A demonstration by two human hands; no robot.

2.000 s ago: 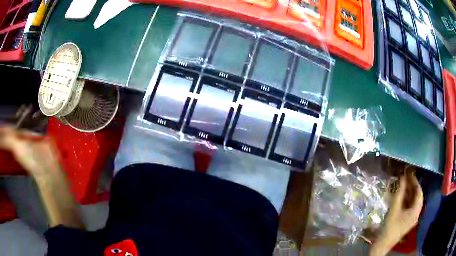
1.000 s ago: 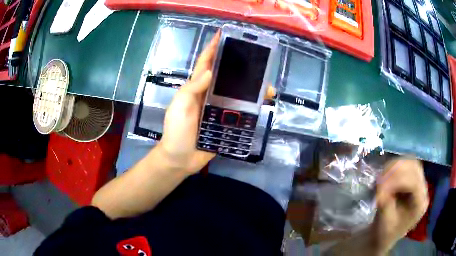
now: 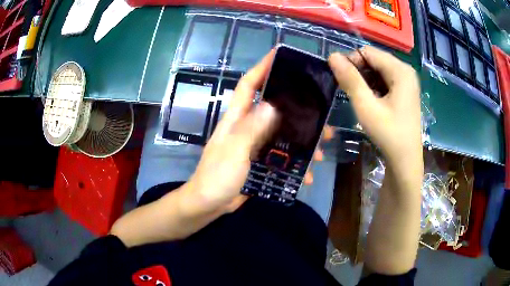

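A keypad phone [image 3: 271, 181] is held tilted above the lap, keys toward me. A dark glossy screen lens [image 3: 299, 100] with a small white logo lies over its display area. My left hand [image 3: 223, 151] holds the phone from its left side and beneath, its thumb over the lens and fingertips showing at the right edge. My right hand [image 3: 386, 89] pinches at the top right corner of the lens; a thin dark thing shows by its curled fingers, too unclear to name. A clear lens sheet [image 3: 209, 42] with black-bordered lenses lies behind, partly hidden by the hands and phone.
A red foam tray [image 3: 411, 33] with an orange housing [image 3: 383, 12] is at the back. A second lens tray [image 3: 464, 56] is at right. A waste box [image 3: 346, 218] with clear scraps sits below the bench edge. A small fan [image 3: 106, 125] is at left, near a red stool [image 3: 92, 187].
My left hand came in from the left with the phone. My right hand moved from the waste box to the phone's top right corner. The dark lens now covers the display.
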